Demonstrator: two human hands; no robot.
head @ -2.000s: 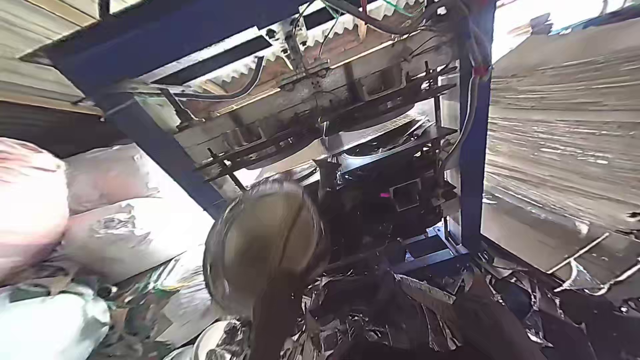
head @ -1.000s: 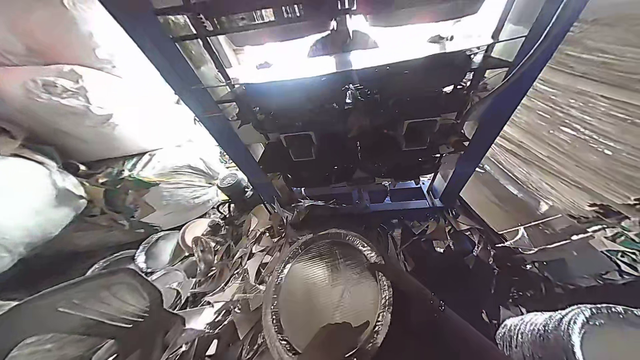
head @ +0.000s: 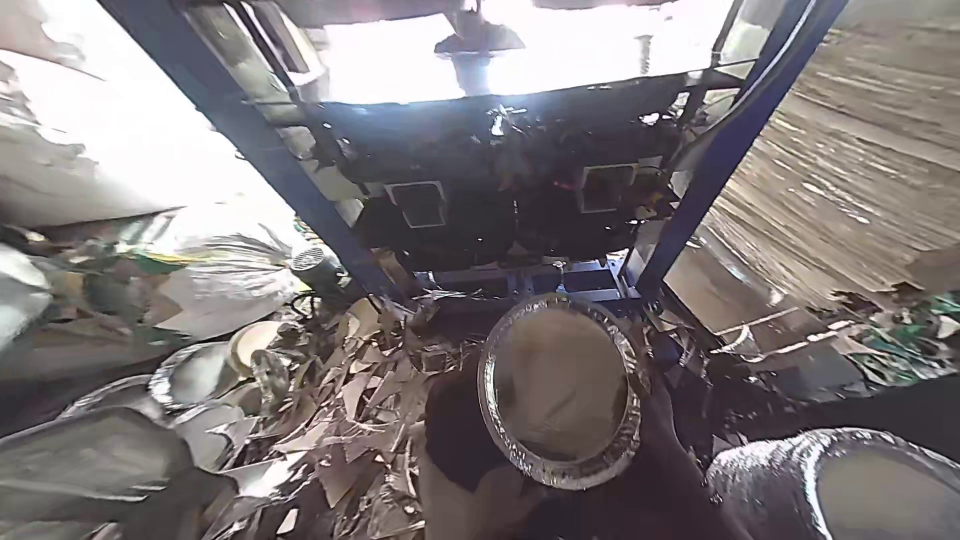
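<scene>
A round plate with a crimped silvery rim (head: 562,386) faces up before the press; whether more plates lie under it cannot be told. At its right edge is my right hand (head: 654,401), dark against the scraps, holding it. My left hand (head: 456,420), in deep shadow, is against its lower left side, its fingers hard to make out. Beyond the plate stands a forming press with a blue metal frame (head: 694,187) and dark lower tooling (head: 517,172). A stack of silvery-rimmed plates (head: 772,472) lies at the lower right.
Cut scraps (head: 360,427) cover the ground in front of the press. More silvery-rimmed plates (head: 199,371) lie at the left, near a whitish plastic sack (head: 232,262). Layered brown sheet material (head: 862,165) stands at the right. A dark curved object (head: 82,457) fills the lower left.
The view has tilted down since the first frame. Compared with one second ago, the held plate is higher and farther right, closer to the base of the press, and the right hand has moved with it.
</scene>
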